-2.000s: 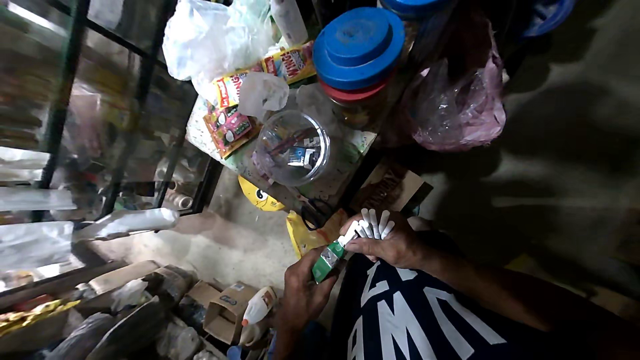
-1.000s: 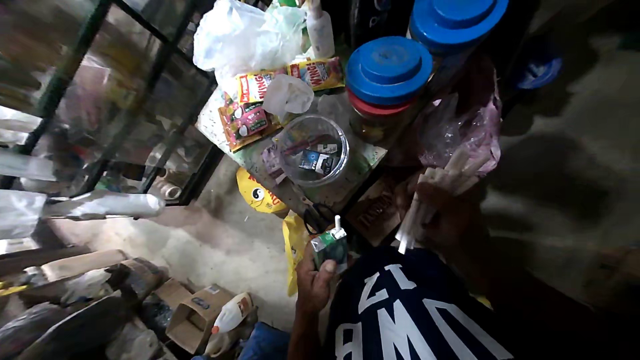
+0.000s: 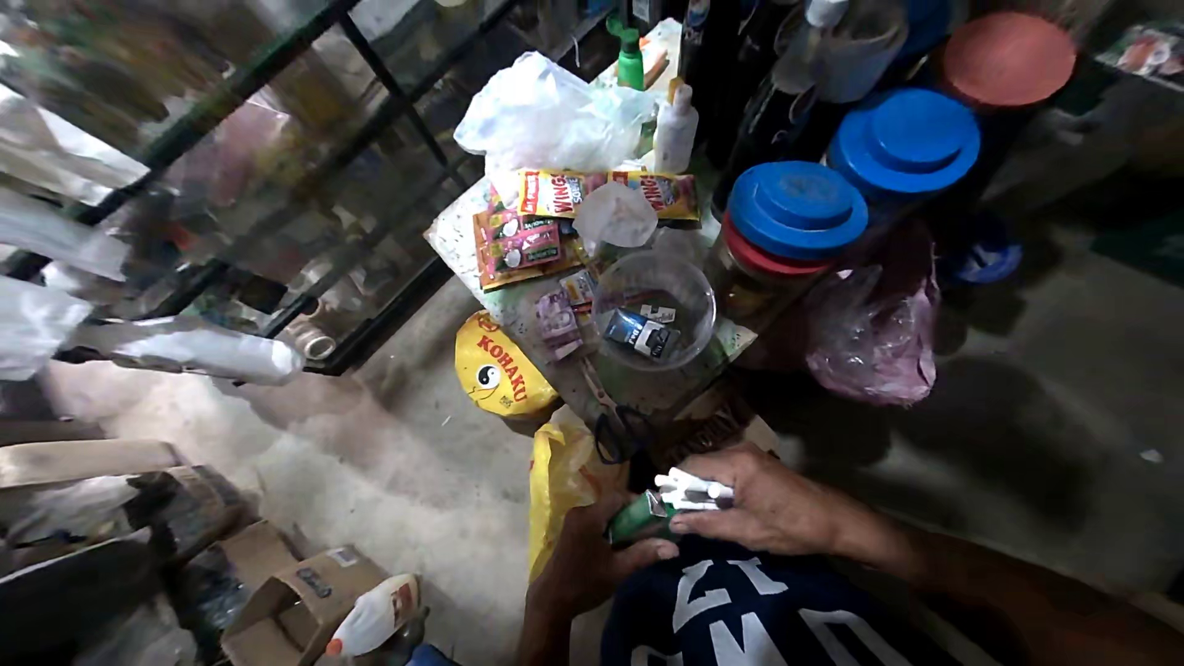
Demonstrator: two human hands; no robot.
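My left hand [image 3: 597,550] grips a green cigarette pack [image 3: 638,520] low in front of my dark lettered shirt. My right hand [image 3: 763,499] holds a bunch of white cigarettes [image 3: 694,490] right at the pack's top end; whether any of them reach inside cannot be told. Just beyond the hands, black-handled scissors [image 3: 622,433] lie at the corner of a small table [image 3: 453,222]. On it stands a clear round plastic tub [image 3: 601,324] with a blue cigarette pack [image 3: 638,333] inside. Purple banknotes or papers [image 3: 558,324] lie beside the tub.
Blue-lidded jars [image 3: 800,208], snack packets [image 3: 527,250], a white plastic bag [image 3: 555,111] and a white bottle [image 3: 675,129] crowd the table. A pink plastic bag [image 3: 879,342] is at the right. Yellow packages [image 3: 499,370], a cardboard box [image 3: 305,601] and a metal rack [image 3: 268,83] are at the left.
A second ago my right hand with the cigarettes was apart from the pack, to its right; now it is against the pack's top. My left hand still holds the pack.
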